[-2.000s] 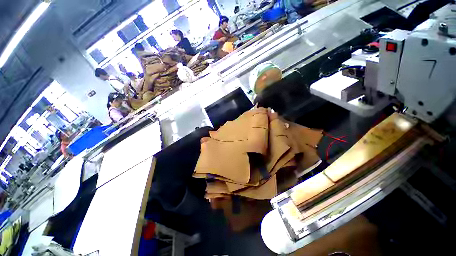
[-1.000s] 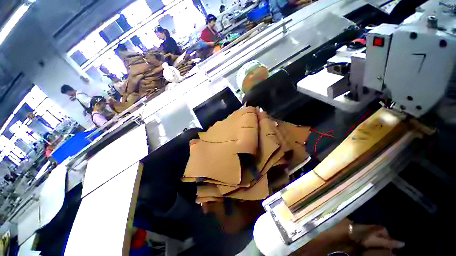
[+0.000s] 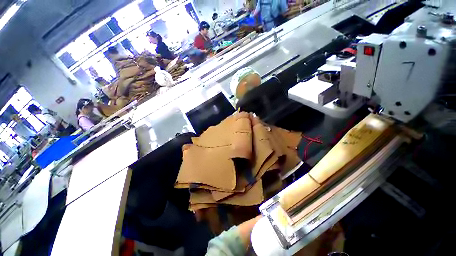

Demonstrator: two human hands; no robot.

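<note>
A yellow strip with dark writing (image 3: 345, 145) lies along the white machine arm (image 3: 265, 237), below the sewing head (image 3: 410, 70). A thin brown edge runs beside the strip. A forearm in a pale green sleeve, seemingly my left, enters at the bottom centre. Its bare skin (image 3: 248, 228) meets the arm's rounded end; my left hand is hidden behind it, so its state cannot be told. My right hand is not in view. Brown cloth (image 3: 332, 240) shows dimly below the machine arm. A loose stack of brown panels (image 3: 215, 160) lies left of the arm.
Red wires (image 3: 312, 141) lie between stack and sewing head. A small round fan-like thing (image 3: 246, 82) stands behind the stack. White boards (image 3: 92, 215) are at left. People and a large brown cloth heap (image 3: 132, 80) are in the background.
The view has shifted, moving the scene slightly left. A bare hand seen below the machine arm one second ago is gone from there. The sleeved forearm has appeared at the arm's rounded end.
</note>
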